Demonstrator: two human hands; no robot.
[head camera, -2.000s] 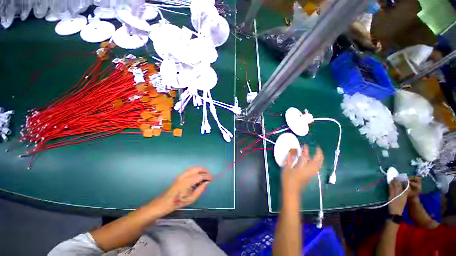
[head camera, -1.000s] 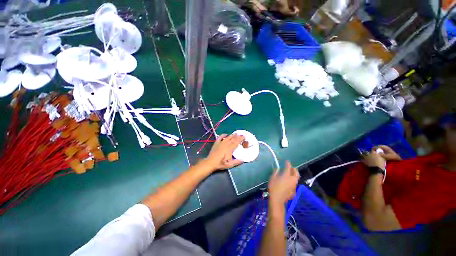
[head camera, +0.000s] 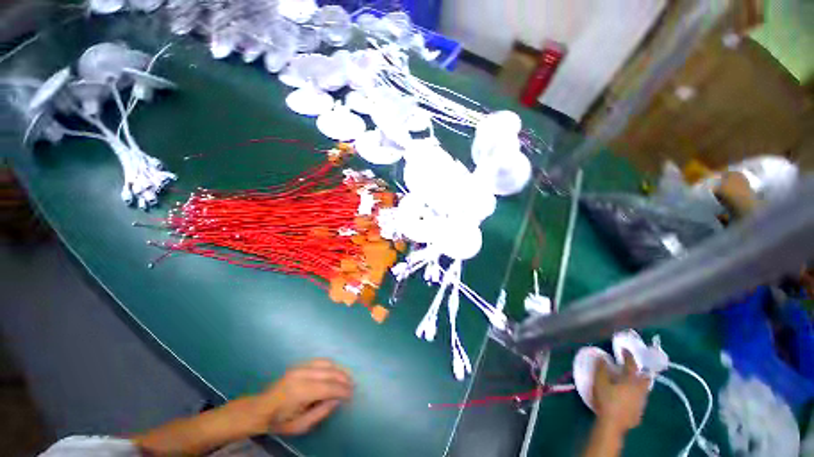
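Note:
My left hand (head camera: 308, 397) is over the bench near its front edge, fingers loosely curled, with nothing visible in it. My right hand (head camera: 620, 393) is at the lower right, its fingers gripping two white round discs (head camera: 589, 370) side by side. White cables (head camera: 701, 384) curve from them to the right, and thin red leads (head camera: 491, 401) run left across the dark gap. A fanned pile of red lead wires (head camera: 268, 228) with orange tabs (head camera: 361, 263) lies mid-bench. A heap of white discs (head camera: 446, 201) with plugs lies beside the tabs.
Bundled white discs (head camera: 112, 62) lie at far left. A blurred metal post (head camera: 660, 277) slants across the right. A dark plastic bag (head camera: 643, 228), white pieces (head camera: 759, 415) and something blue (head camera: 750, 335) are beyond it. Another person's hand (head camera: 736, 192) shows at upper right.
The view has swung left. My left hand has left the disc and moved to the bench left of the gap. My right hand has moved from the cable onto the two discs, now together.

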